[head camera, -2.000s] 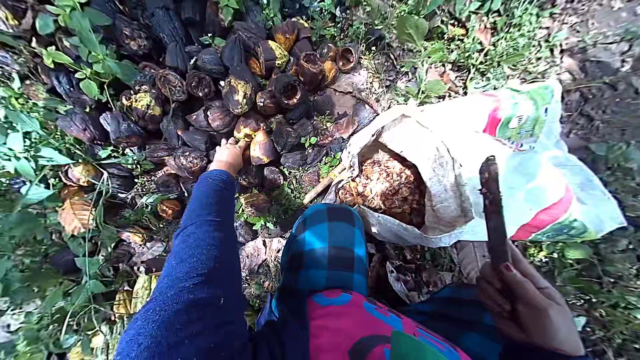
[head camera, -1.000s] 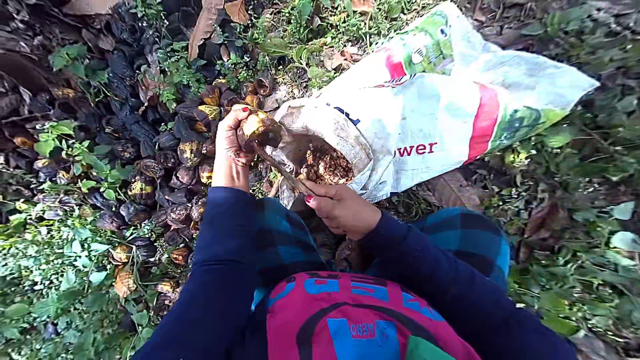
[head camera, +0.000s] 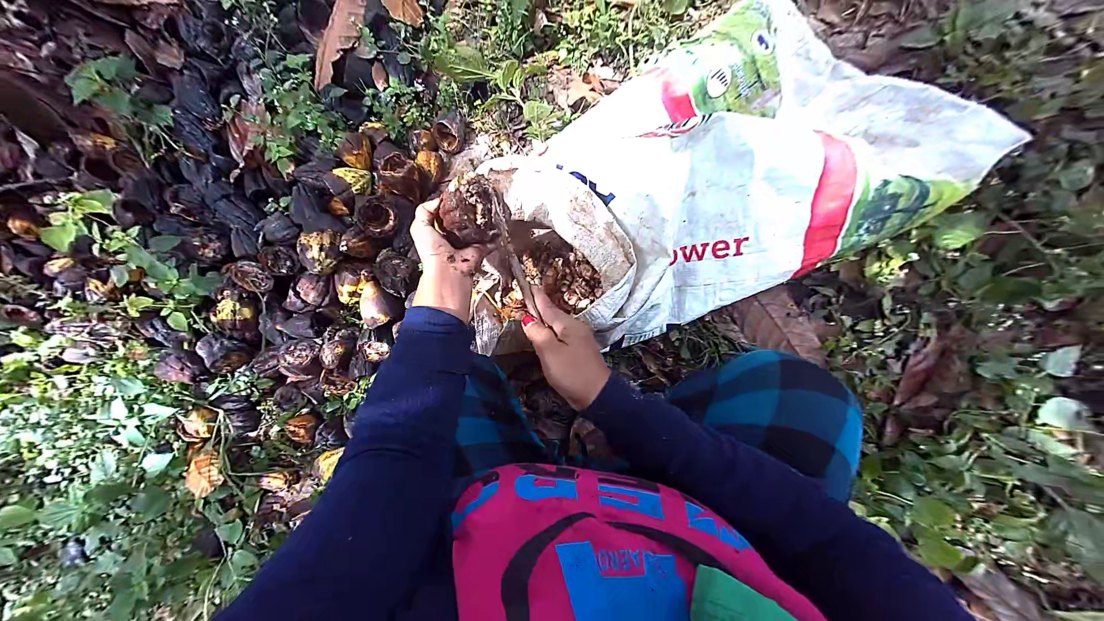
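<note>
Just left of the sack's mouth, my left hand (head camera: 444, 263) grips a dark brown cacao pod (head camera: 467, 211) whose top is broken or cut. My right hand (head camera: 565, 354) is closed around a narrow, dirty blade or stick (head camera: 515, 263), its far end against the pod's right side. Whether it is metal or wood I cannot tell. Behind and between my hands lies the rolled-back mouth of a white woven sack (head camera: 724, 198), with a heap of brownish cacao beans and pulp (head camera: 565, 274) inside.
A large pile of black, brown and yellow cacao pods and husks (head camera: 319, 250) spreads to the left. Green weeds (head camera: 103, 457) grow at the lower left and right. Dry leaves (head camera: 776, 321) lie beside the sack. My knees in checked cloth (head camera: 768, 414) are close below it.
My left hand has come from the pile to the sack's mouth, now with a pod. My right hand has brought the blade or stick in to meet it. The pod's yellowish end has given way to a dark, broken top.
</note>
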